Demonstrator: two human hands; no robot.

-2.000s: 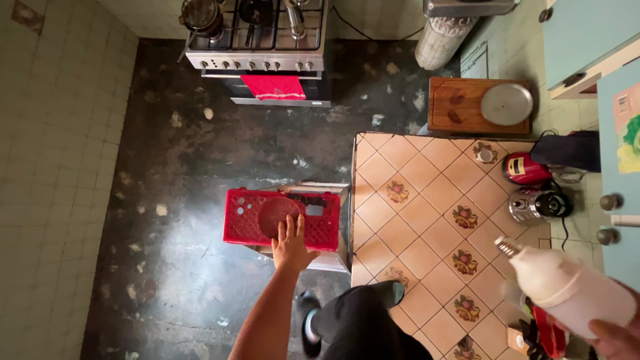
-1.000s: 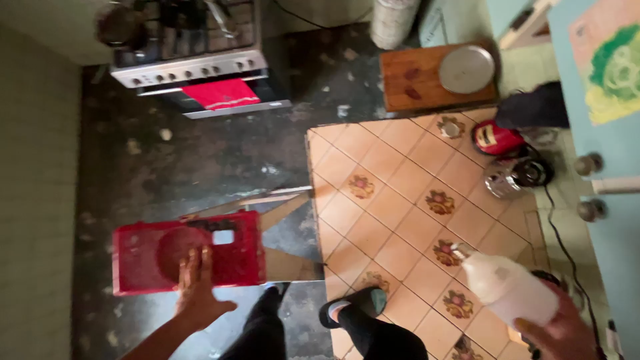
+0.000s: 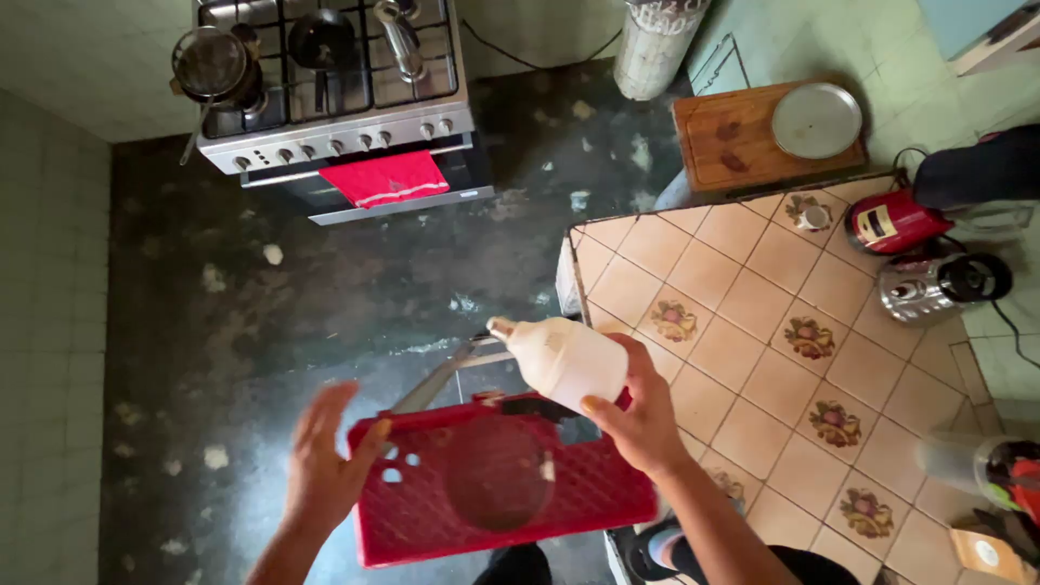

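My right hand grips a large white light bulb by its wide end, with the metal screw base pointing up and left. The bulb is over the upper edge of a red plastic stepladder top, which has a round recess and small holes. My left hand is spread at the left end of that top, thumb near its corner; whether it touches is unclear. Part of a ladder leg shows behind the red top.
A tiled counter lies to the right, with a red-and-silver blender and a small cup. One foot is at the counter's lower edge. Beyond the dark floor stands a stove with pans and a red towel. A cutting board holds a round lid.
My right hand has brought the bulb leftward from over the counter to above the red top. My left hand has moved from the round recess to the top's left end.
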